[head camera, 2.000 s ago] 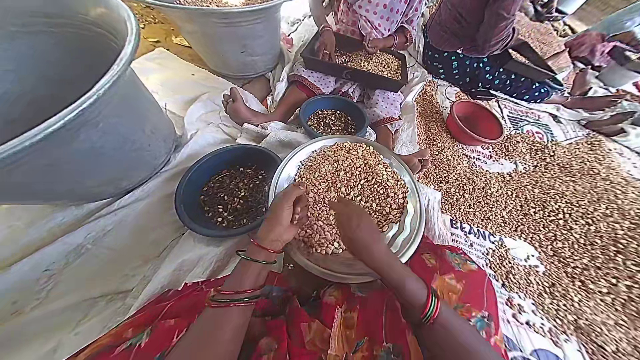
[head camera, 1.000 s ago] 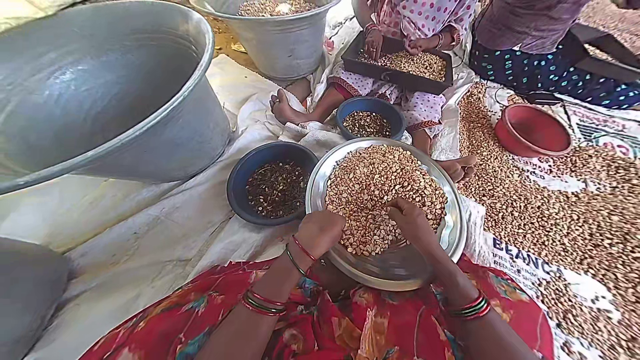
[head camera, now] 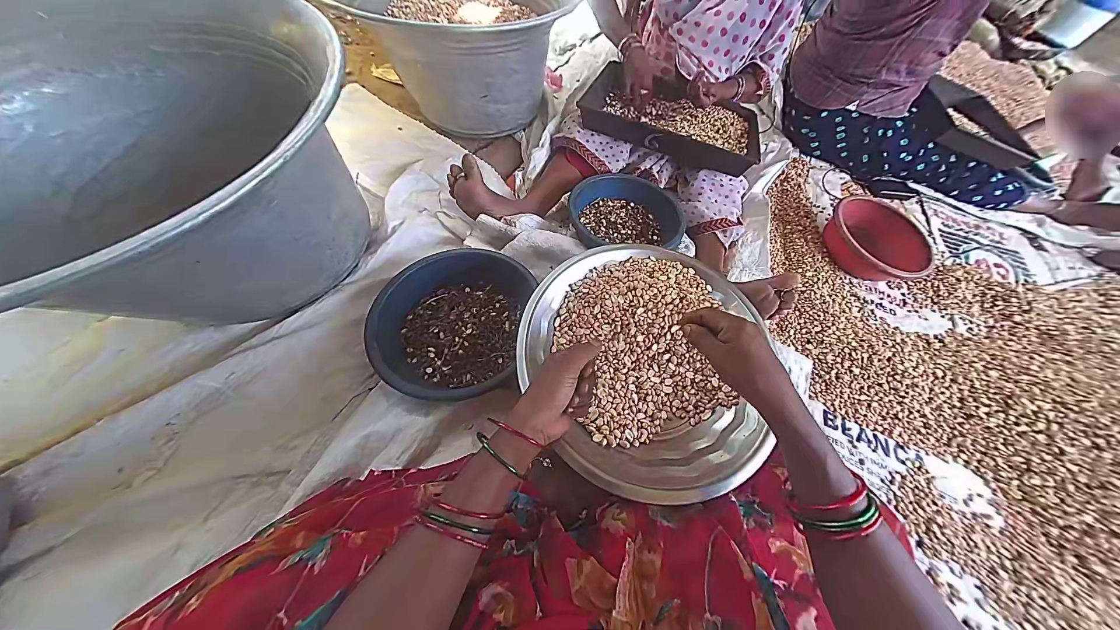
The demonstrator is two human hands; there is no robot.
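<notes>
A round steel plate (head camera: 691, 468) rests on my lap, heaped with pale and reddish-brown seeds or beans (head camera: 647, 350). My left hand (head camera: 560, 394) is over the plate's left side, its fingers curled at the edge of the heap; whether they pinch anything is hidden. Over the right side of the heap is my right hand (head camera: 731, 350), thumb and forefinger drawn together; anything between them is too small to tell. Just left of the plate stands a blue basin (head camera: 385, 337) with dark debris and some seeds inside.
A large metal tub (head camera: 289, 227) stands at left, another (head camera: 472, 79) behind. A smaller blue basin (head camera: 674, 229) sits beyond the plate. One person sorts seeds in a black tray (head camera: 665, 149); another sits at right near a red basin (head camera: 875, 262). Seeds cover printed sacks at right.
Both hands have shifted over the heap; they are farther apart than two seconds ago. More of the plate's bare lower part shows than in the oldest frame.
</notes>
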